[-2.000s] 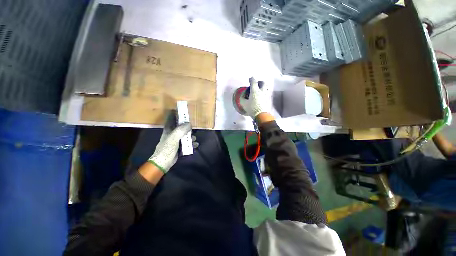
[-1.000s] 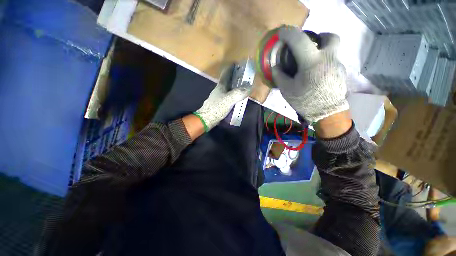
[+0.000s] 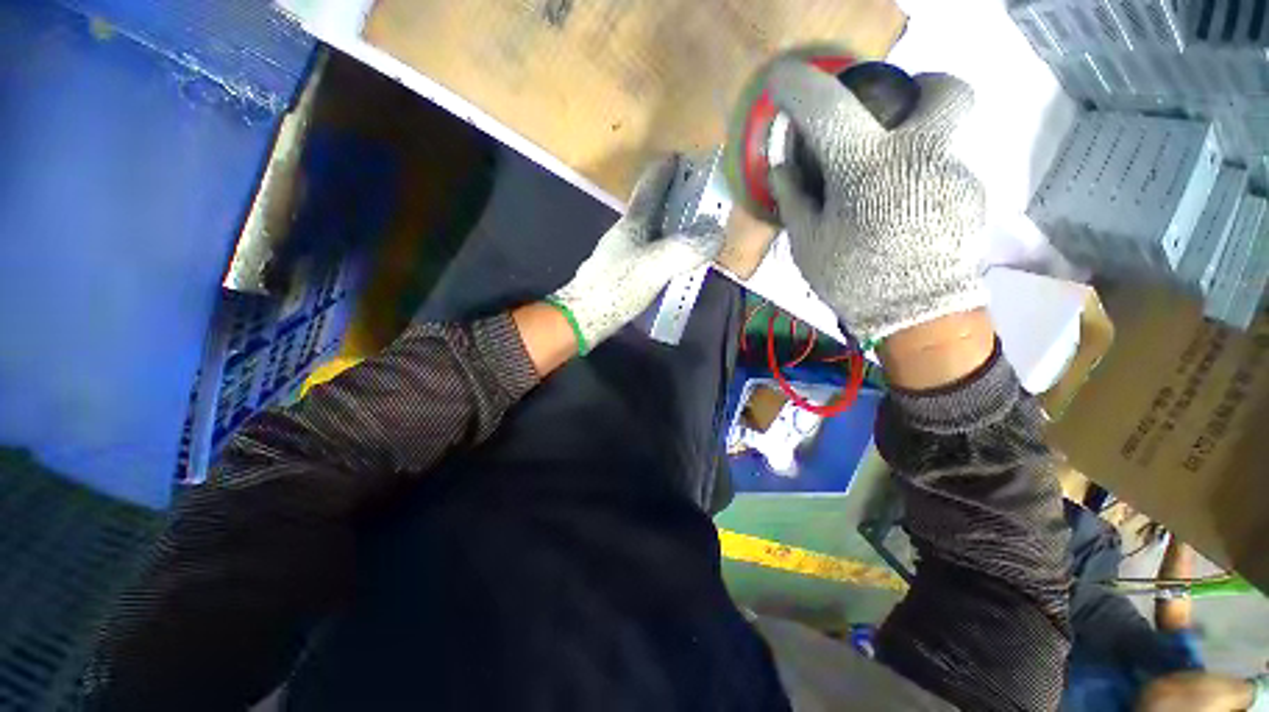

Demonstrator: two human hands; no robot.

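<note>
My left hand [image 3: 633, 267], in an off-white knit glove with a green cuff edge, grips a narrow pale grey sheet-metal housing [image 3: 678, 303] with small holes along its side. The housing is tilted over the bench's front edge. My right hand [image 3: 891, 202], gloved the same way, is shut around the air sander [image 3: 761, 150], which has a black top and a red-rimmed round pad. The pad faces left, close to the upper end of the housing; I cannot tell if they touch. The cardboard pad [image 3: 557, 77] lies beneath and behind them.
Stacked housings [image 3: 1127, 181] stand at the right, with a small open carton [image 3: 1037, 327] and a large brown shipping carton [image 3: 1155, 403] nearer. A red air hose [image 3: 831, 403] loops below the bench above a blue bin [image 3: 821, 480]. A blue surface [image 3: 125, 264] is left. Part of another person [image 3: 1176, 612] shows lower right.
Since two seconds ago, my right hand has lifted the sander from the white bench top and brought it left to the housing. The view has turned and come nearer. Over the last second both hands moved little.
</note>
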